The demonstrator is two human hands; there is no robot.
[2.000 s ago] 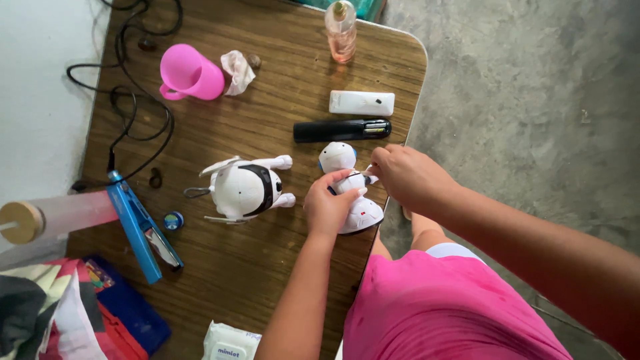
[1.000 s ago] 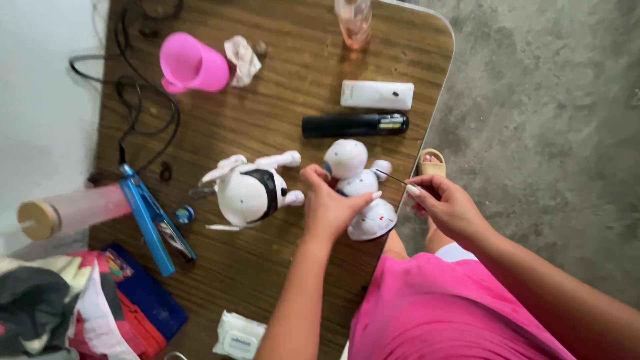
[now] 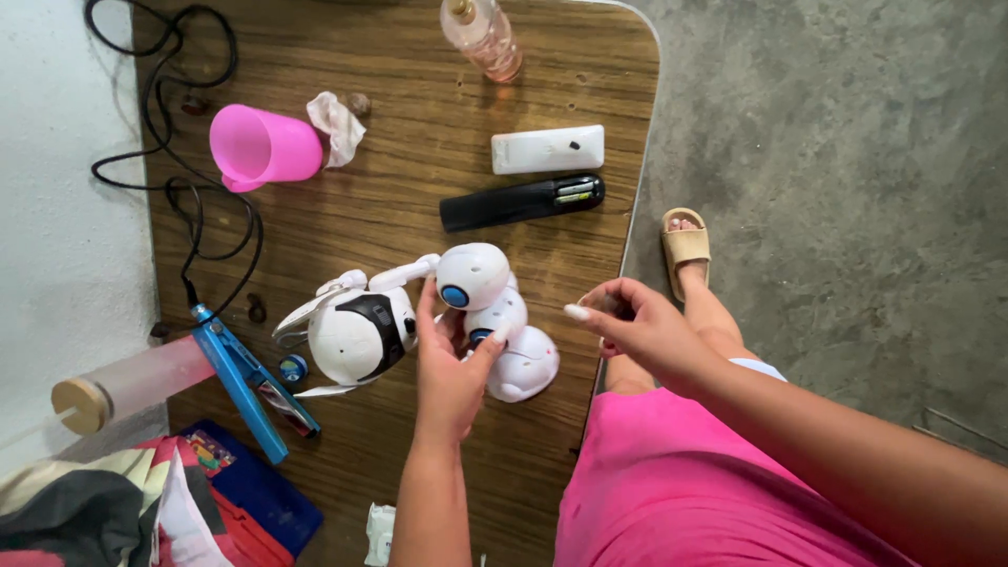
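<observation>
My left hand grips a white toy robot piece around its middle, thumb on the near side and fingers behind. The piece has a rounded head with a blue disc and a domed base, and lies near the table edge. To its left sits a white toy robot body with a black face band and a white arm reaching toward the piece. Apart from the toy, over the table edge, my right hand has curled fingers; whether something thin is between them is unclear.
Above the toy lie a black remote control with batteries exposed and a white remote. A pink cup, crumpled tissue, bottle of pink liquid, blue hair straightener, corked tumbler and black cable surround it.
My right hand has moved away from the white toy piece; the thin dark tool it held one second ago is no longer plainly visible. The piece's head has turned, showing its blue disc.
</observation>
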